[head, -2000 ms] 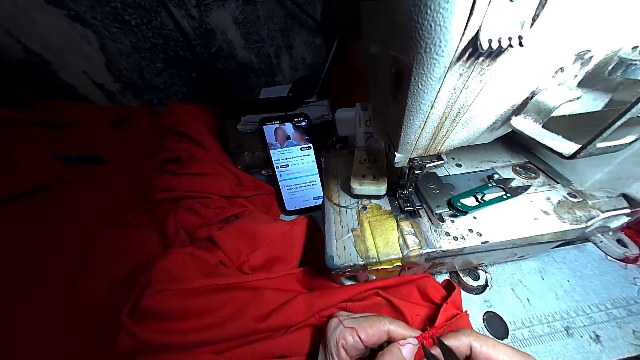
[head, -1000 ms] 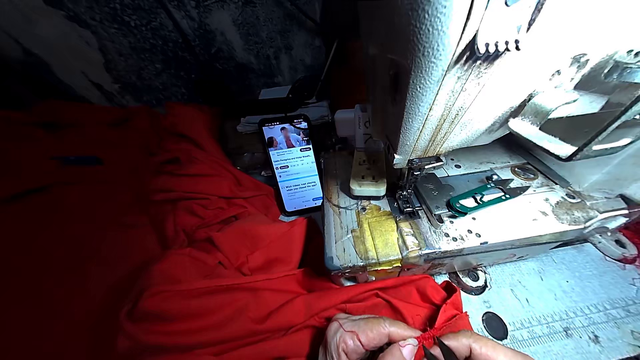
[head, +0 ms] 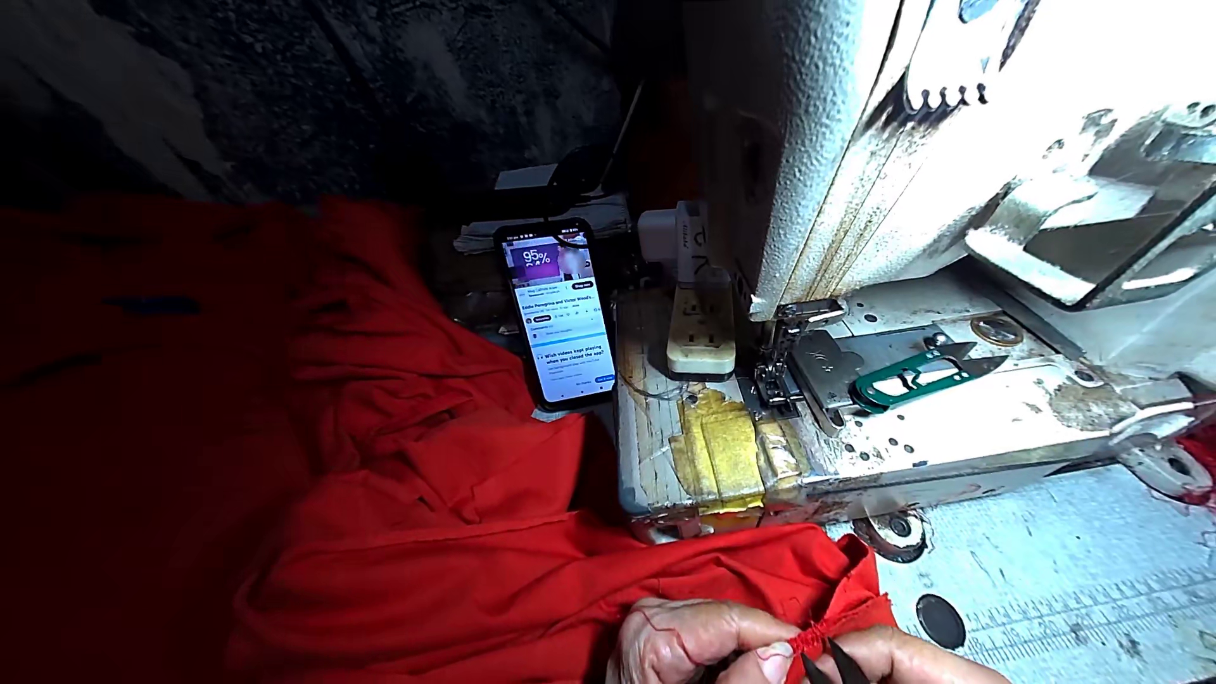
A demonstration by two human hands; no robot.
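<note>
Red fabric [head: 456, 579] covers the left side and runs to the bottom centre. My left hand [head: 698, 641] pinches its gathered, stitched edge between thumb and fingers. Close on the right, my right hand [head: 902, 655] is cut off by the bottom of the view; the two dark pointed blades [head: 836, 665] of a small cutting tool show beside its fingers, against the seam. Its handle is hidden. Above the hands stands a white sewing machine [head: 826, 171], with its presser foot [head: 779, 380] over the bed and no fabric under it.
Green-handled thread snips [head: 912, 378] lie on the machine bed. Yellow tape [head: 717, 451] covers the bed's left end, near a white power strip [head: 701, 332]. A phone [head: 560, 323] with a lit screen leans behind the fabric. A printed ruler scale [head: 1092, 608] marks the table at right.
The picture on the phone screen has changed. Both hands stay at the same place on the red fabric's edge.
</note>
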